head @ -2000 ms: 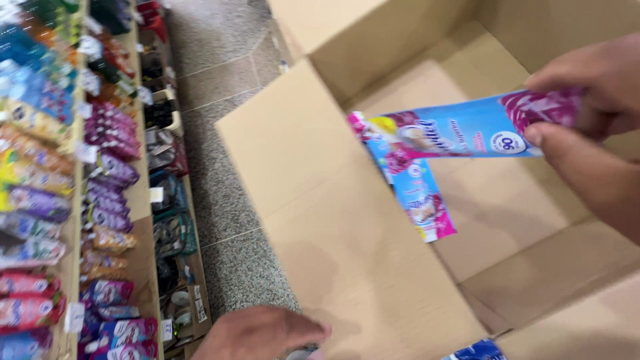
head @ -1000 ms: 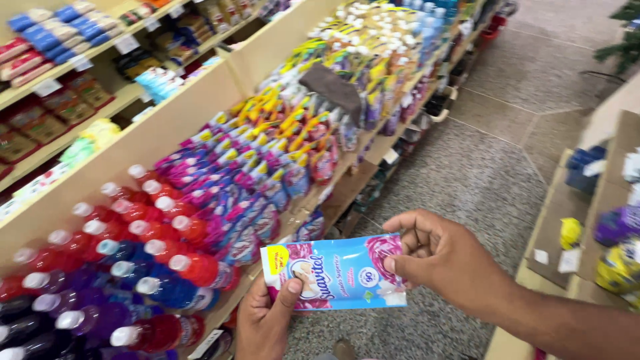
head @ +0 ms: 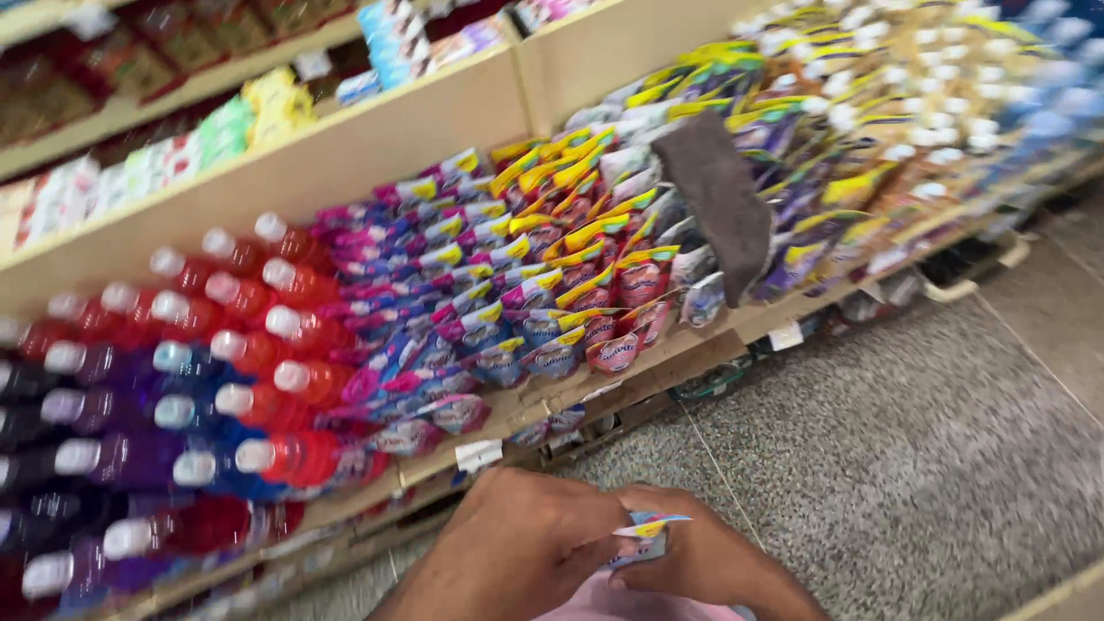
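Observation:
Both my hands are close together at the bottom middle of the head view. Between them is a blue and pink Suavitel softener pouch [head: 642, 536], mostly covered by the fingers. My left hand [head: 517, 539] grips it from the left, and my right hand [head: 703, 543] from the right. The pouch's top edge, with a yellow patch, points up between the thumbs. Ahead of them, rows of upright softener pouches [head: 483, 285] in blue, pink, red and purple fill the shelf.
Bottles with white caps [head: 297, 375] crowd the shelf at the left. A dark grey cloth [head: 720, 203] lies over pouches. A price tag [head: 479, 454] is on the shelf's front edge. Speckled floor [head: 845, 448] shows at the right.
The pouch was spread flat between both hands a second ago; now it is mostly hidden in them. Two seconds ago my right hand held a pouch over an open cardboard box.

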